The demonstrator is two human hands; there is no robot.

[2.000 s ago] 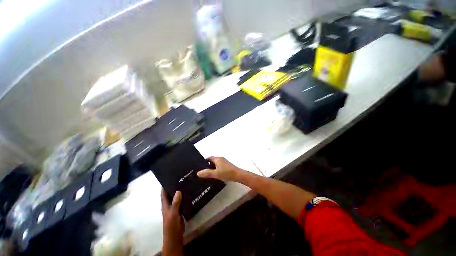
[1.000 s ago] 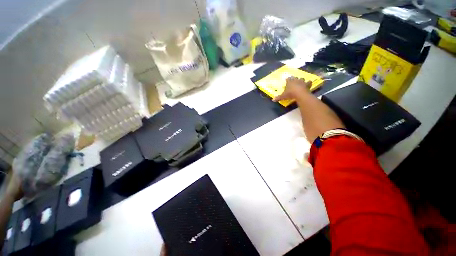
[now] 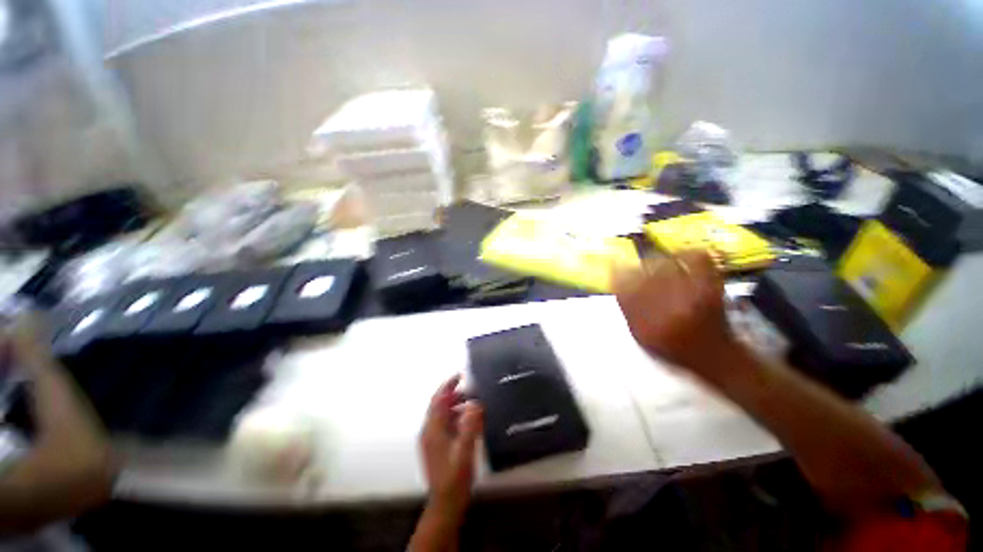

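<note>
A closed black gift box (image 3: 528, 399) with pale lettering lies on the white table in front of me. My left hand (image 3: 451, 431) is at its left side, fingers against the edge. My right hand (image 3: 674, 302) is raised to the right of the box, closed on a flat yellow packaging sleeve (image 3: 561, 250) that extends to the left from it. The picture is blurred, so the exact finger hold is unclear. More yellow flat sleeves (image 3: 711, 239) lie behind my right hand.
A row of open black boxes (image 3: 248, 302) stands at the left, with a bagged pale food (image 3: 275, 437) in front. A person's arm (image 3: 59, 431) enters at far left. Closed black boxes (image 3: 835, 323) and a yellow-sleeved box (image 3: 889, 275) stand right. White trays (image 3: 393, 162) stand at the back.
My right hand has lifted a yellow sleeve off the stack and brought it leftward. My left hand now shows beside the black box. The view has turned left.
</note>
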